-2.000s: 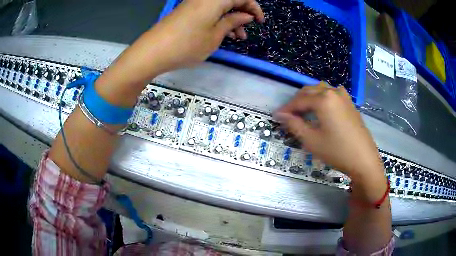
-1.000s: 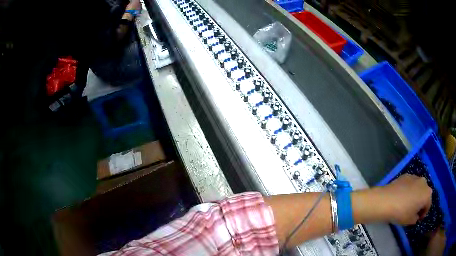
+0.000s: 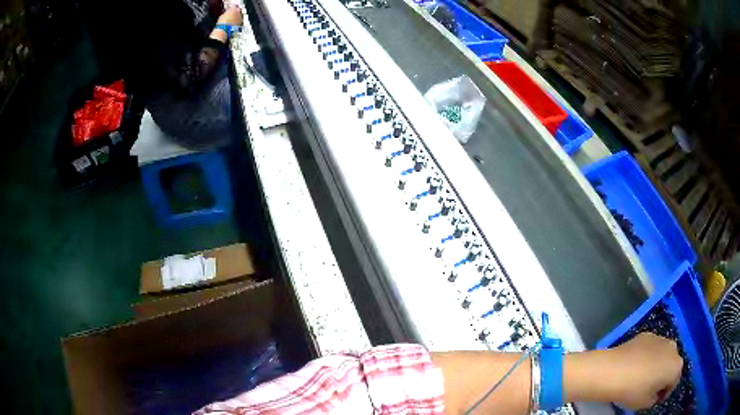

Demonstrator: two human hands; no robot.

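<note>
My left hand (image 3: 649, 369), with a blue wrist strap (image 3: 551, 374) and thin cord, is over the blue component bin (image 3: 704, 357) at the lower right. Its fingers are curled downward, and I cannot tell whether they hold anything. Small dark components (image 3: 664, 323) fill the bin. The circuit board panels (image 3: 442, 215) run in a long row from the top to the lower right, with dark upright parts and blue parts on them. My forearm crosses above their near end. My right hand is out of the picture.
A clear bag with green bits (image 3: 456, 112) lies on the grey belt (image 3: 519, 190). Blue bins (image 3: 641, 207) and a red bin (image 3: 527, 96) line the far side. A fan (image 3: 730, 324) is at the right edge. An open cardboard box (image 3: 174, 344), blue stool (image 3: 187, 188) and seated person (image 3: 191, 89) are left.
The view has swung left along the line, away from the boards in front. My left hand remains over the bin. My right hand, earlier above the boards, has left the picture.
</note>
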